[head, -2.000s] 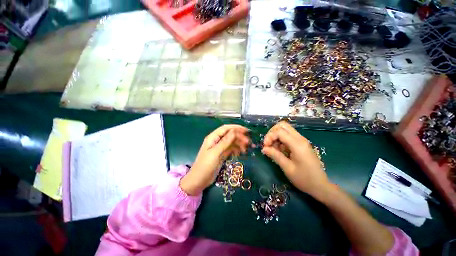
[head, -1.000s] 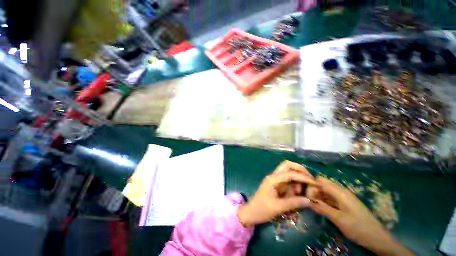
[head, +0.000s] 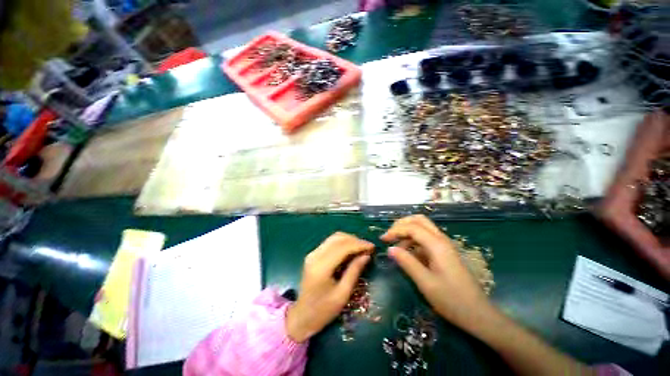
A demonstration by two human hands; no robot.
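My left hand [head: 332, 277] and my right hand [head: 435, 270] are bare and face each other over the green bench, fingertips pinched and nearly touching. A faint small ring piece [head: 381, 254] shows at the left fingertips, blurred. Whether the right fingertips hold a tiny part cannot be told. A small loose heap of ring pieces [head: 360, 299] lies under and beside my left hand, partly hidden by it. A darker tangled heap [head: 410, 345] lies nearer the body. Pale gold tiny fittings [head: 476, 263] lie beside my right hand, partly hidden by it.
A large mixed stock heap [head: 477, 147] lies on a white tray [head: 382, 183], with black lumps [head: 494, 71] behind. A clear compartment box [head: 294, 172] and salmon-red trays [head: 290, 114] [head: 624, 187] lie beyond and right. A notebook [head: 202, 294] is left; note slips [head: 613, 305] with a pen are right.
The view swung left and has come back. My hands, brought together one second ago, are now slightly apart at the fingertips. The nearby heaps lie much as before.
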